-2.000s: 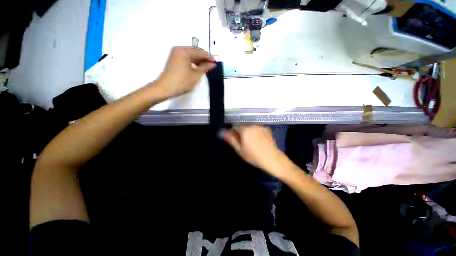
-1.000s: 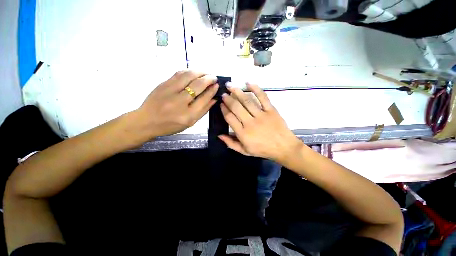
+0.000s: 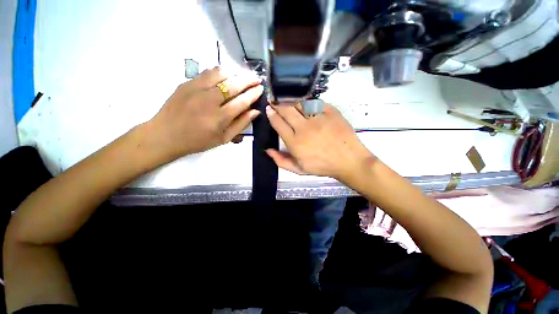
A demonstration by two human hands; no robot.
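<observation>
A narrow black strip (image 3: pixel 265 162) lies flat across the white table (image 3: pixel 122 55) and its front edge, running from my lap up to the needle area of the sewing machine (image 3: pixel 298 55). My left hand (image 3: pixel 208 113), with a gold ring, lies at the strip's left edge, fingertips near the presser foot. My right hand (image 3: pixel 319 141) lies at its right edge, fingertips touching it. Both hands press the strip from the sides. The machine head hides the strip's far end. The strip's lower end merges with the black cloth on my lap.
Dark red scissors (image 3: pixel 528 150), a slim pale tool (image 3: pixel 475 119) and a tan card scrap (image 3: pixel 475 159) lie at the right. Folded pale pink cloth (image 3: pixel 490 208) is below the table edge. A ruler strip (image 3: pixel 202 194) runs along the front edge. Blue tape (image 3: pixel 24 61) is at the left.
The strip was first held up between both hands, then laid flat on the table. Both hands and the strip's end are now at the needle area. The view has moved closer to the machine head.
</observation>
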